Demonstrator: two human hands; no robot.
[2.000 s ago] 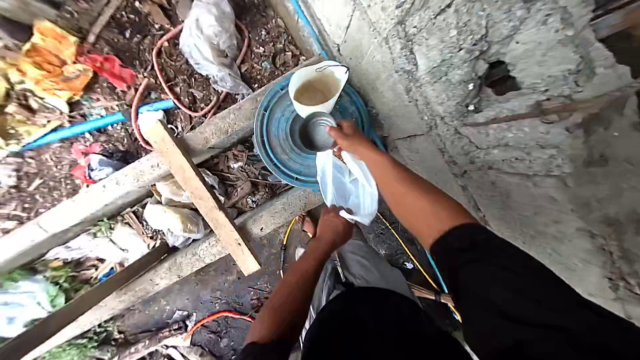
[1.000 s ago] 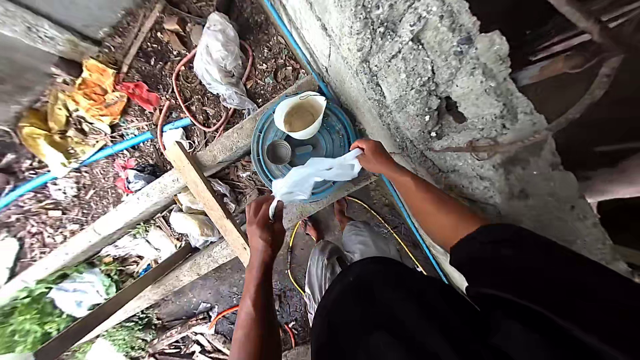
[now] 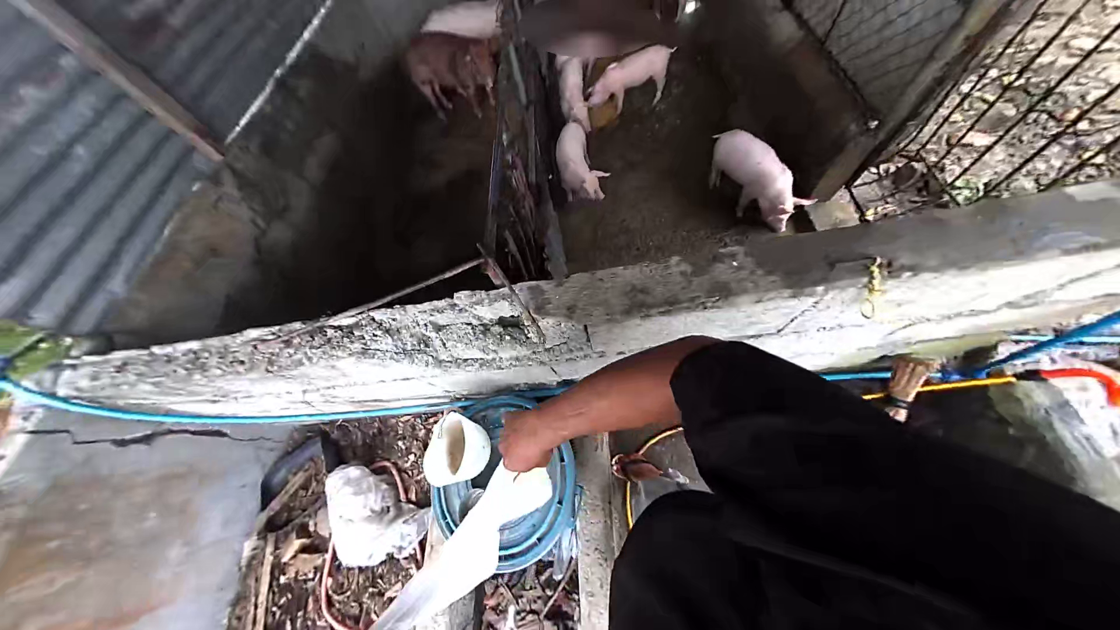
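My right hand (image 3: 526, 440) is closed on one end of a white plastic bag (image 3: 468, 547), which stretches down to the lower left over a round blue plastic lid or tub top (image 3: 560, 525). My left hand is outside the view. Touching the blue rim on its left side, a white plastic container (image 3: 456, 449) with a cut-open top holds something tan. Part of a grey metal cup (image 3: 472, 500) shows beside the bag; the bag hides the rest of it.
A rough concrete wall (image 3: 647, 306) crosses the view, with a blue hose (image 3: 262, 418) along its near side. Beyond it are several pigs (image 3: 757, 171) in a pen. A bundled clear plastic bag (image 3: 363, 516) lies left of the blue lid.
The view has swung to the pigpen. The metal cup, in my right hand two seconds ago, now rests on the blue lid. The bag was stretched between both hands; now only my right hand shows on it.
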